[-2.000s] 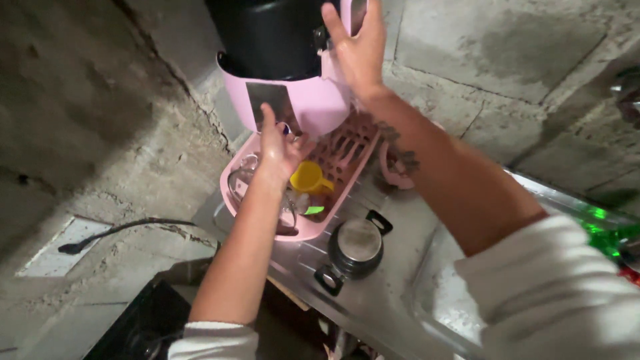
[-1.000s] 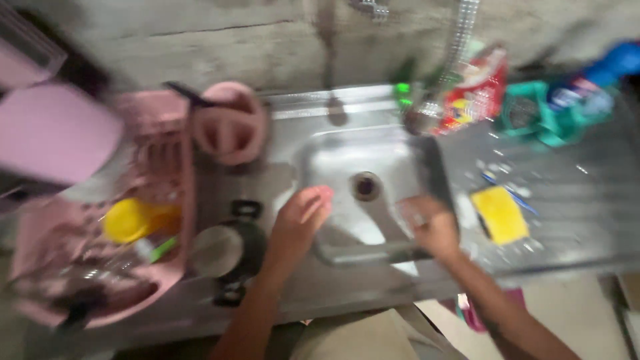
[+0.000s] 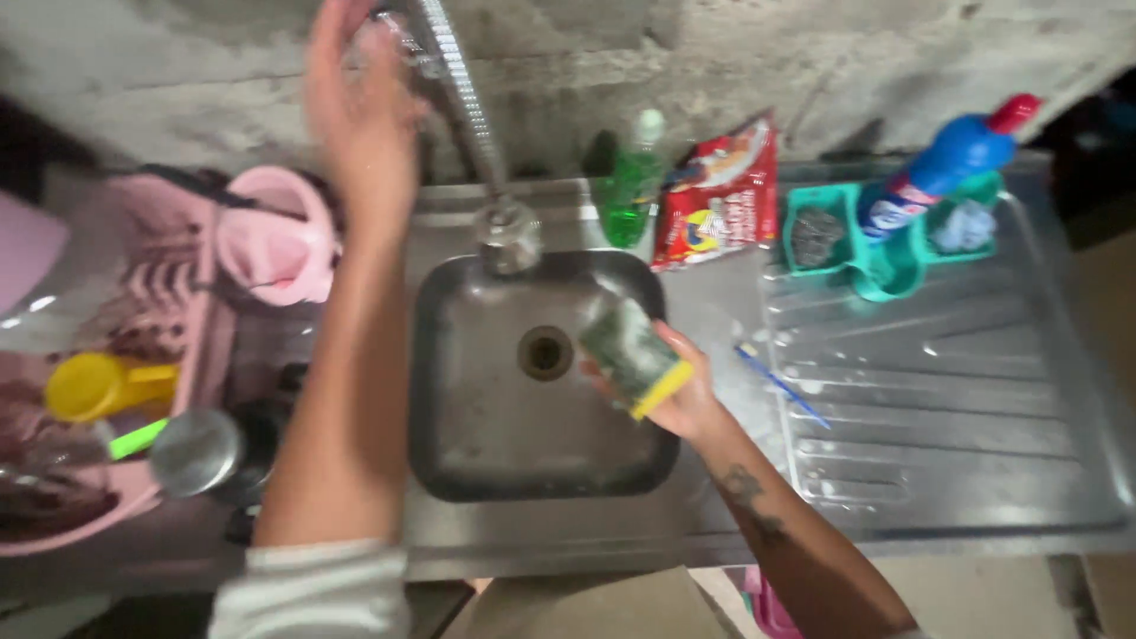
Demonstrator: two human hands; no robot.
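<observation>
My right hand [image 3: 683, 390] holds a yellow sponge with a green scouring side [image 3: 632, 351] over the right part of the steel sink basin [image 3: 479, 435]. The green side faces up and has whitish foam or wetness on it. My left hand [image 3: 364, 106] is raised at the wall, by the tap's handle [image 3: 404, 40]; blur hides whether the fingers grip it. The flexible metal spout [image 3: 466, 89] hangs to the right of that hand, its end [image 3: 508, 235] above the basin's back edge. A round drain [image 3: 545, 353] shows in the basin.
Left stand a pink dish rack [image 3: 200, 355] with a yellow cup [image 3: 89, 388], a pink cutlery holder [image 3: 275, 235] and a lidded pot [image 3: 195, 451]. Behind and right are a green bottle [image 3: 632, 191], a red packet [image 3: 723, 195], a teal caddy [image 3: 887, 266] with a blue bottle [image 3: 941, 169], and a blue stick [image 3: 781, 386].
The sponge, on the right drainboard one second ago, is now in my right hand over the sink. My left hand has gone from above the basin up to the tap. The view had swung from rack to sink.
</observation>
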